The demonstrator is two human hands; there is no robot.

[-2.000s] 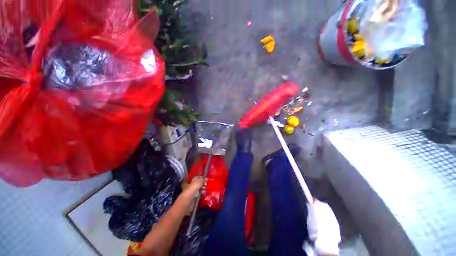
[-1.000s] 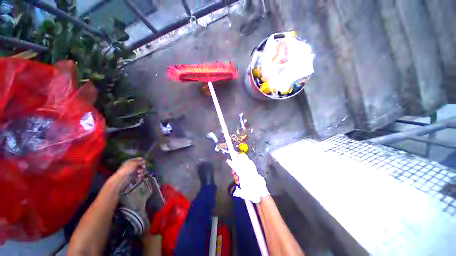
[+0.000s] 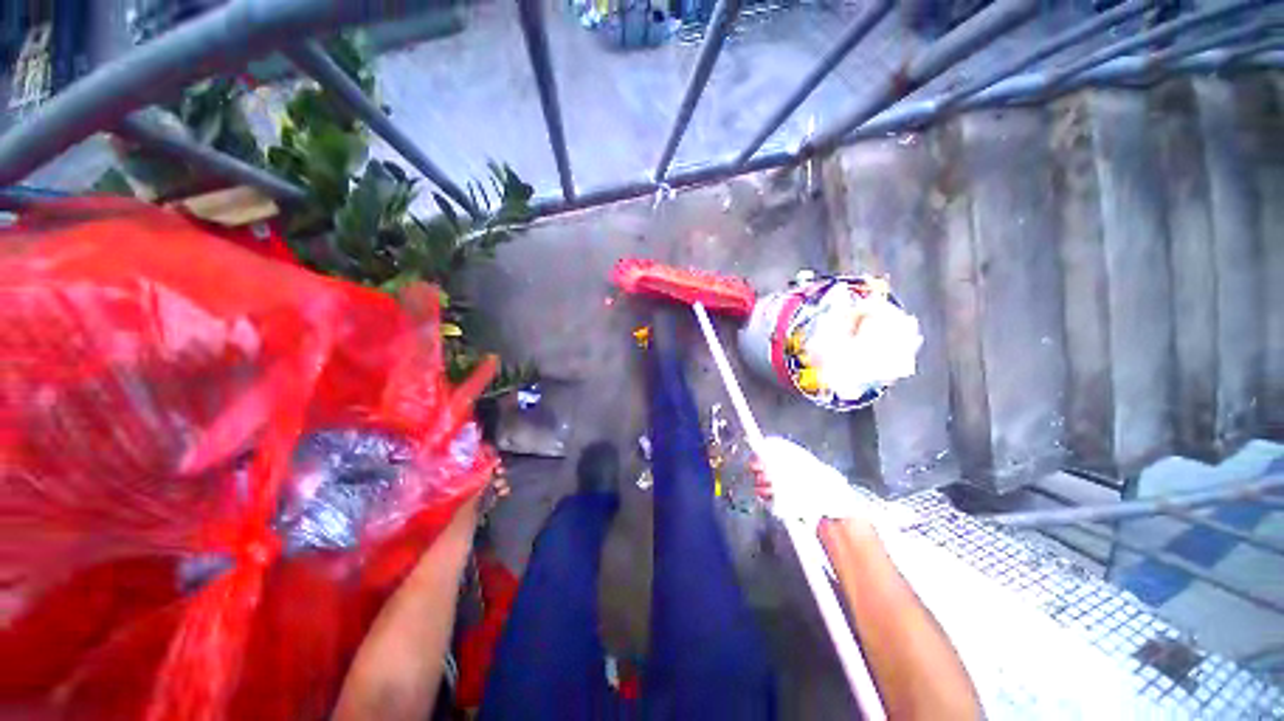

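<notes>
My gloved right hand [image 3: 797,483] is closed around the pale handle of the broom [image 3: 686,287]. The red broom head lies on the grey landing beside the round waste bucket [image 3: 777,338], which is heaped with a crumpled white bag and yellow scraps. My bare left hand [image 3: 493,476] is partly hidden by the large red rubbish bag [image 3: 134,437]; what it holds does not show clearly. The dustpan [image 3: 528,440] seems to rest on the floor near it. Yellow-orange fruit peel [image 3: 644,337] lies below the broom head, and small litter [image 3: 718,430] lies by my leg.
Concrete steps [image 3: 1003,296] lie right of the bucket. A grey metal railing [image 3: 546,106] crosses the top, with green plants [image 3: 373,211] beside it at left. A low white-tiled wall [image 3: 1077,606] is at lower right. My dark-trousered legs are on the landing.
The view has shifted, showing more railing and steps. The broom head is now close to the bucket. My left hand has become partly hidden behind the red bag.
</notes>
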